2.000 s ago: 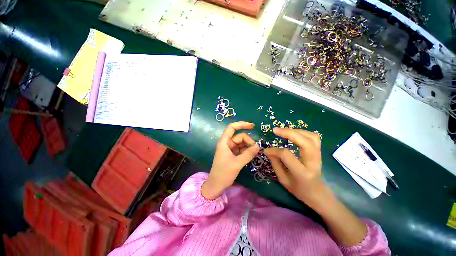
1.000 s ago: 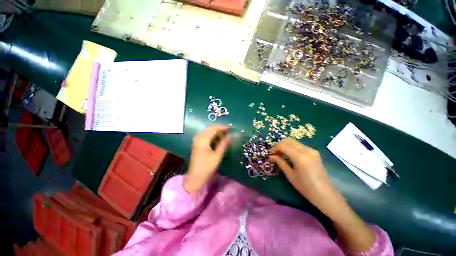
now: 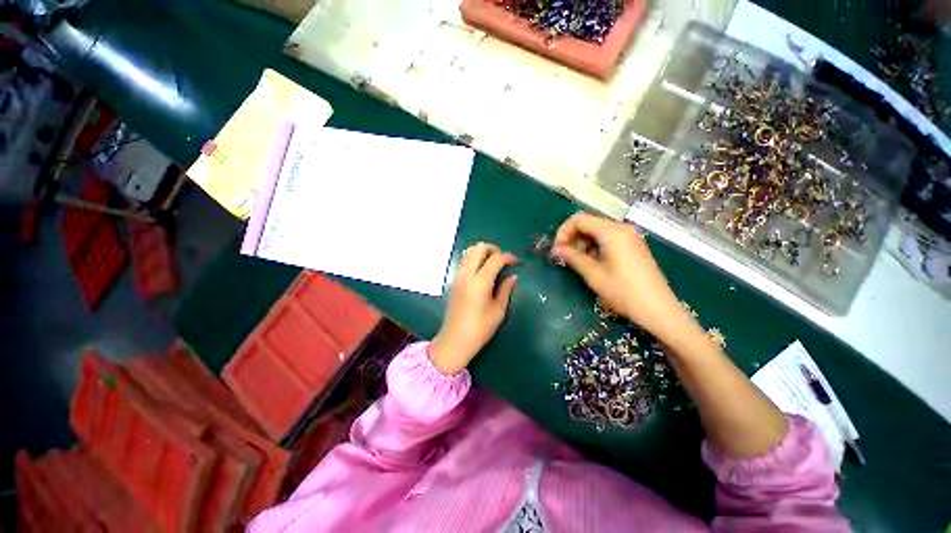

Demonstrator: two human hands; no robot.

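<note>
A heap of small shiny ring pieces (image 3: 610, 383), silver, gold and purplish, lies on the green bench in front of me. Small gold-coloured fittings (image 3: 715, 337) lie beyond it, partly hidden by my right forearm. My right hand (image 3: 610, 262) is beyond the heap, fingertips close together at a small blurred cluster of ring pieces (image 3: 542, 245). My left hand (image 3: 480, 302) is left of the heap, near the record book, with fingers curled. Blur and small size hide whether either hand holds a piece.
The record book (image 3: 365, 208) lies left on a yellow paper (image 3: 255, 141). A clear compartment box (image 3: 772, 172) of mixed pieces and a red-orange tray (image 3: 553, 40) stand beyond. White slips (image 3: 798, 390) with a pen are at right. Red trays (image 3: 302, 349) are stacked at lower left.
The view has shifted, so the bench things sit further right and more of the far tray shows. My right hand has left the heap and reached forward and left to the small cluster.
</note>
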